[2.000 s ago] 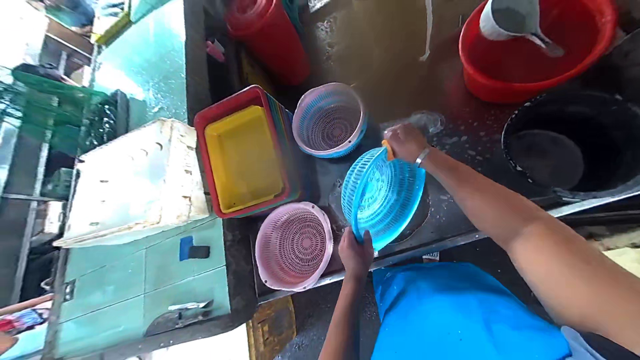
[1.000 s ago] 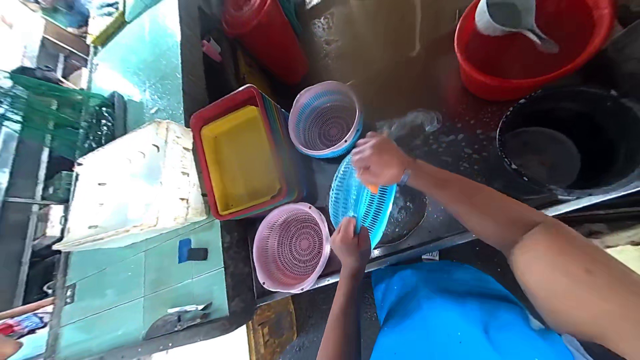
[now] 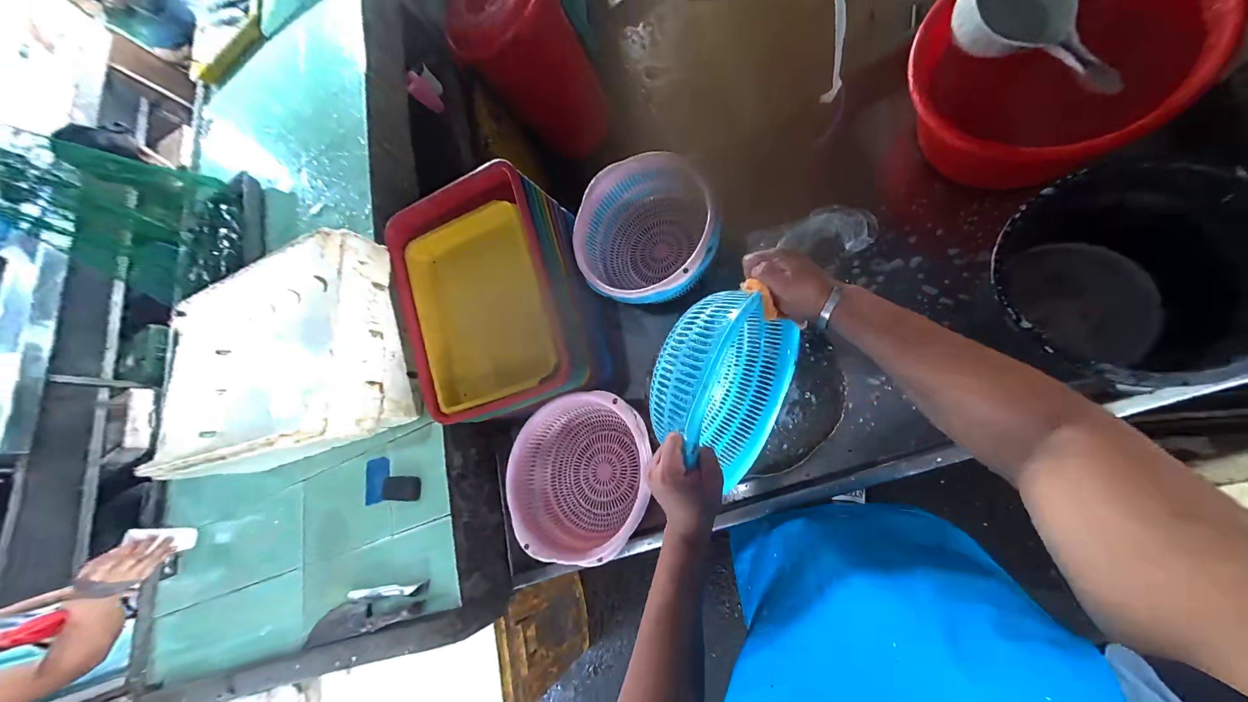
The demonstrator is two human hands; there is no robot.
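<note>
My left hand (image 3: 686, 480) grips the lower rim of a blue plastic colander (image 3: 746, 375), which is tilted on its side over the wet dark worktop. At the colander's upper rim, my right hand (image 3: 792, 285) holds an orange cloth or sponge (image 3: 763, 297) pressed against the edge. A pink plastic colander (image 3: 580, 478) sits just left of my left hand. Above it, pink and blue colanders (image 3: 647, 226) are nested together. Part of the blue colander's rim is hidden by my fingers.
Stacked rectangular basins, the top one yellow (image 3: 483, 307), stand at left beside a white crate (image 3: 283, 351). A red tub (image 3: 1014, 146) with a dipper (image 3: 1033, 29) and a large black basin (image 3: 1121, 273) are at right. Another person's hand (image 3: 122, 565) shows at far left.
The blue colander has shifted and turned between my hands, its slotted side now wider in view than one second ago. Another person's hand has come into view at far left.
</note>
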